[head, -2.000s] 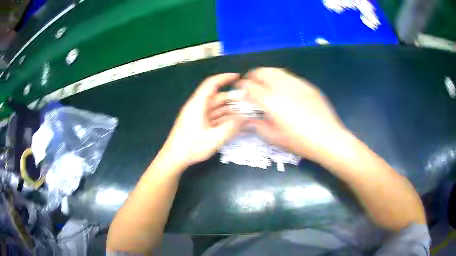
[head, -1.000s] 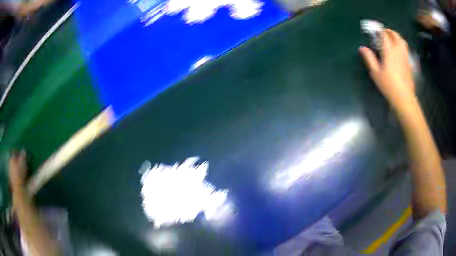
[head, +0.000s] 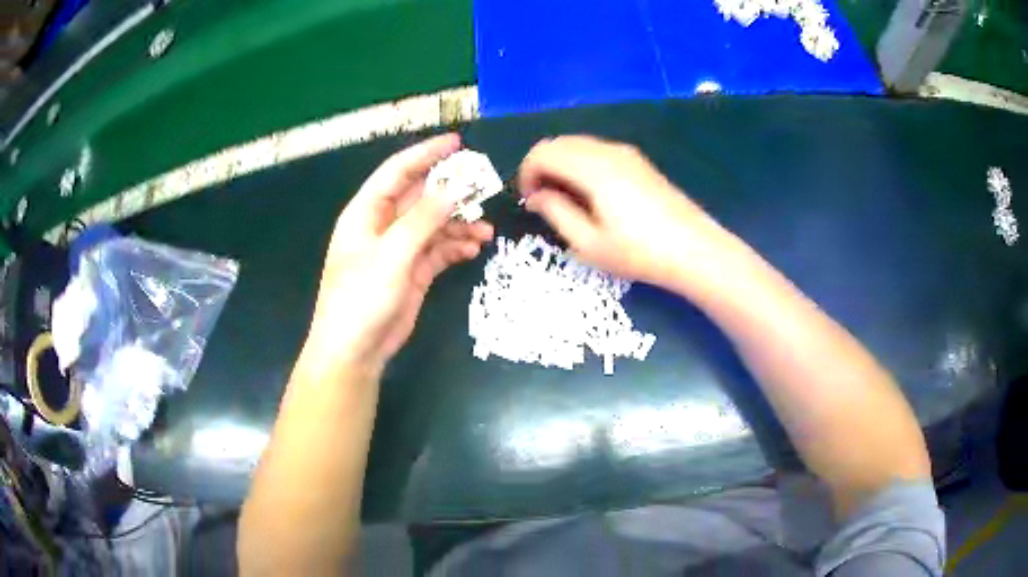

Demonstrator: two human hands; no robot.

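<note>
My left hand (head: 389,254) holds a round white housing (head: 462,183) between thumb and fingers, above the dark green bench. My right hand (head: 597,209) is just to the right of it, with thumb and fingertips pinched together. A tiny light spot shows at its fingertips, too small to name. The two hands are apart. A loose pile of small white plastic pieces (head: 552,310) lies on the bench below the hands, nearer to me.
A clear plastic bag (head: 186,295) and a yellow-tan tape roll (head: 51,378) lie at the left. A blue board (head: 586,56) bears white parts across the green belt (head: 282,73). A grey post (head: 919,43) stands beside it. More white parts (head: 1002,205) lie at the far right.
The view has swung back left. One second ago my right hand was stretched out far right at a white part and my left was at the far left; now both are together above the pile.
</note>
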